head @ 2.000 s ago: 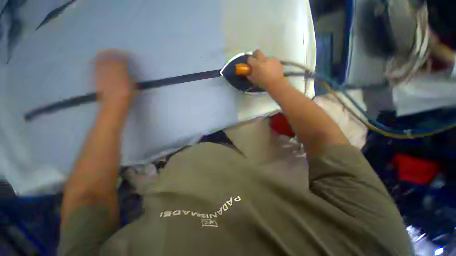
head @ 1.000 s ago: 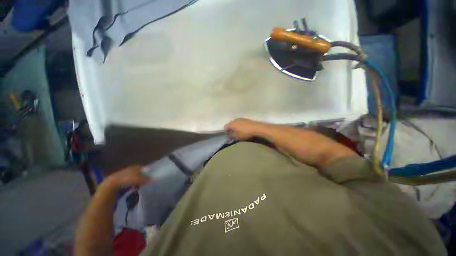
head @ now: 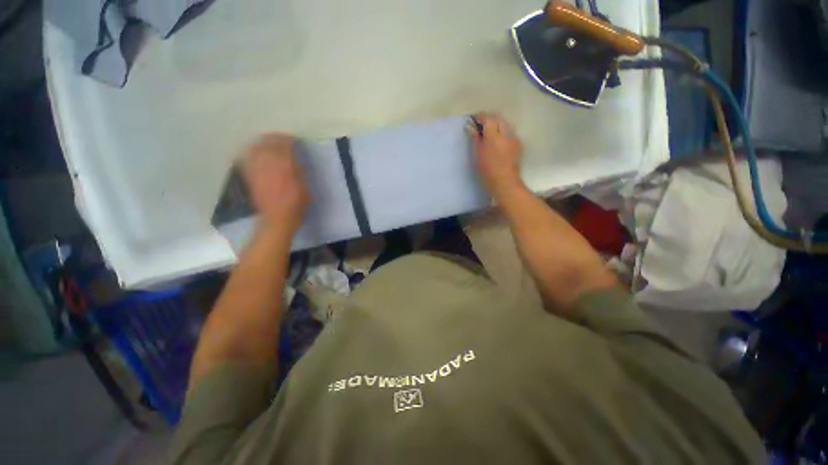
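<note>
A folded light blue-grey garment panel [head: 413, 173] lies along the near edge of the off-white ironing table cover [head: 399, 73]. A narrow dark strip crosses it. A dark part shows at its left end. My left hand [head: 277, 182] is blurred and lies on the panel's left part; its fingers are unclear. My right hand [head: 495, 150] pinches the panel's upper right corner. The steam iron [head: 567, 59] rests at the far right of the table, with its orange-brown handle on top and no hand on it.
Blue and tan hoses [head: 726, 100] run from the iron off to the right. More blue-grey cloth [head: 113, 50] lies at the far left of the table. A white cloth bundle [head: 713, 236] and a red item [head: 599, 227] are beside the table. A blue crate [head: 163, 336] is below left.
Both hands have brought the panel up from the table's near edge and laid it flat on the cover. Earlier my right hand held the iron; it now stands released at the far right.
</note>
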